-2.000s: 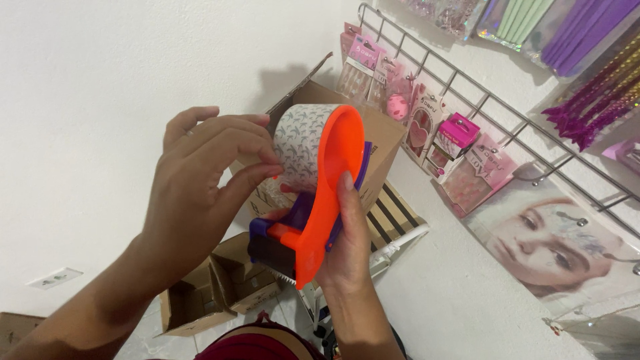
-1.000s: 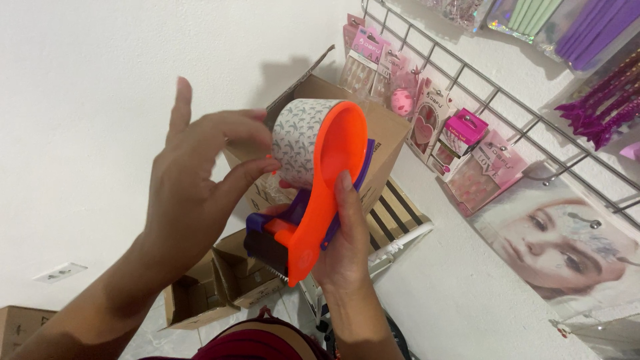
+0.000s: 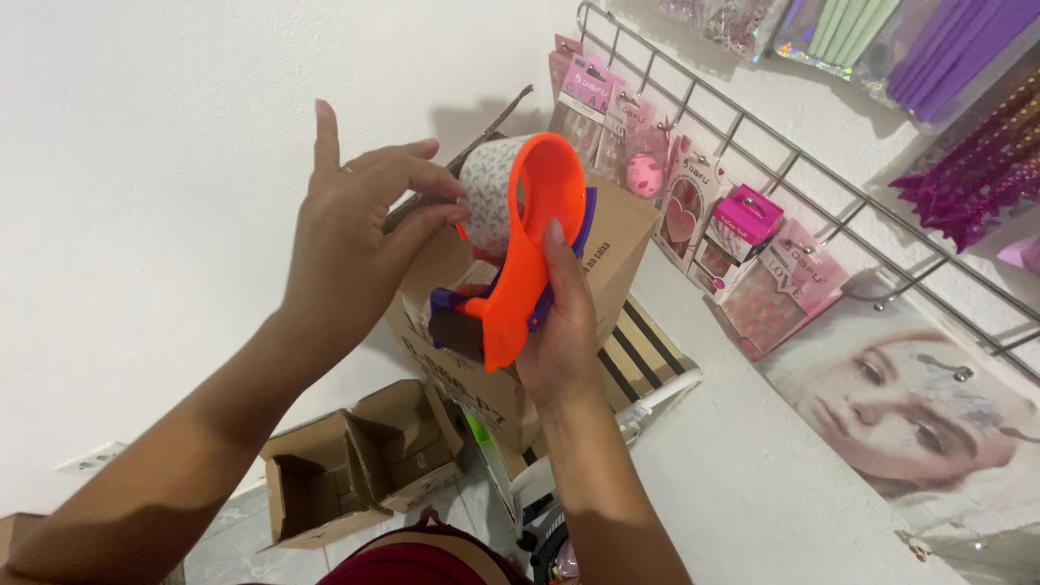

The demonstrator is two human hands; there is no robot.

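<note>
My right hand (image 3: 561,325) grips an orange and purple plastic tape dispenser (image 3: 520,301) by its handle, the thumb on the orange side. A roll of patterned white tape (image 3: 487,191) sits on the dispenser's orange hub. On the roll's left side, the thumb and index fingertip of my left hand (image 3: 357,219) are close together at the tape's surface, with its other fingers spread. Whether they pinch a tape end cannot be told. A dark blade guard area (image 3: 457,335) shows at the dispenser's lower left.
Behind the dispenser stands a large cardboard box (image 3: 626,236) on a slatted rack (image 3: 650,349). Divided open cardboard boxes (image 3: 357,463) are on the floor at lower left. A wire grid (image 3: 772,154) with hanging packages (image 3: 715,236) and a face poster (image 3: 902,398) runs along the right wall.
My left hand's index finger and thumb have come closer together at the roll; one second ago they were farther apart. My right hand keeps hold of the dispenser.
</note>
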